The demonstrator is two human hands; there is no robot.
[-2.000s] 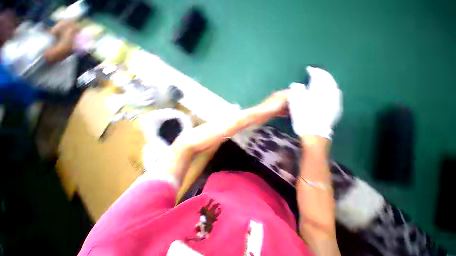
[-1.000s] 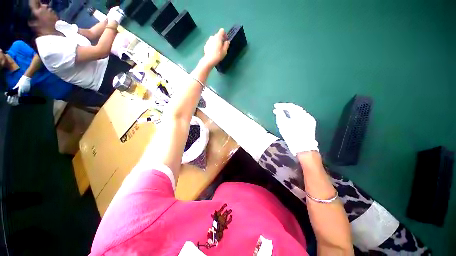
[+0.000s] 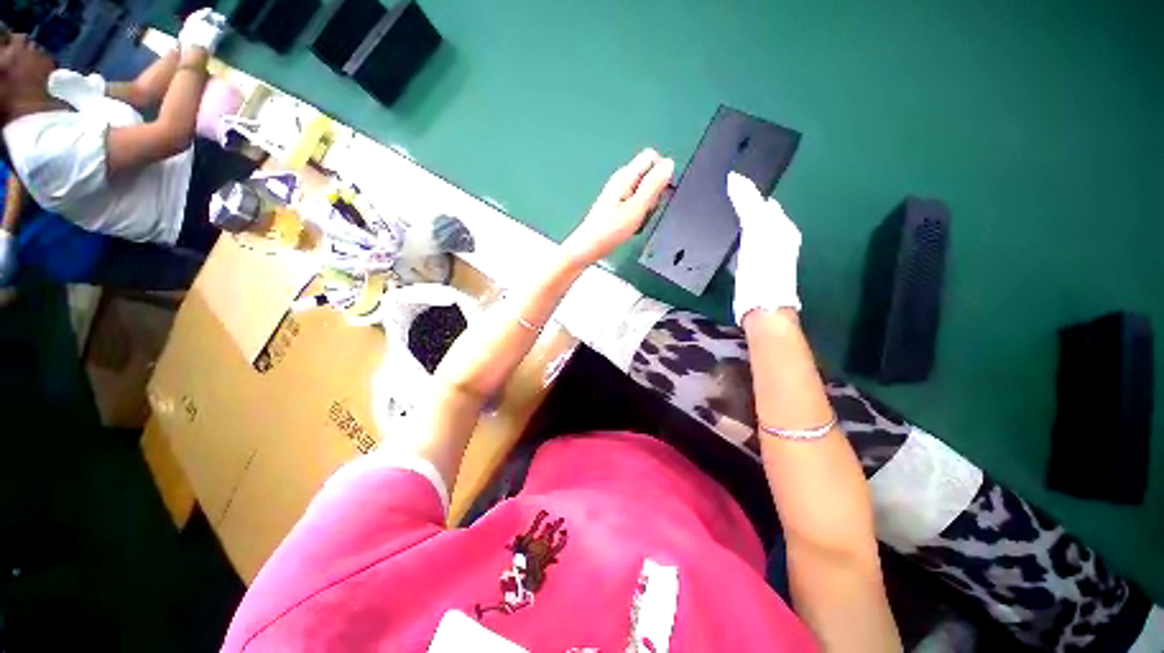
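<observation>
A black device housing (image 3: 717, 204) is in front of me over the green surface, its broad face with two small marks turned up towards me. My gloved right hand (image 3: 768, 253) grips its right side, fingers lying on the broad face. My bare left hand (image 3: 623, 211) is at its left edge, fingers curled together. A tiny dark spot shows at the left fingertips; I cannot tell whether it is a held part or belongs to the housing.
More black housings stand right (image 3: 901, 291), far right (image 3: 1100, 406) and upper left (image 3: 393, 54). A white bag of dark parts (image 3: 437, 334) and clutter lie on the left carton (image 3: 243, 421). Leopard-print padding (image 3: 1021, 542) lines the edge. Another worker (image 3: 109, 160) sits upper left.
My left hand has moved right and closer to my right hand. The housing it was touching has come nearer and now shows its broad face, with my right hand on it.
</observation>
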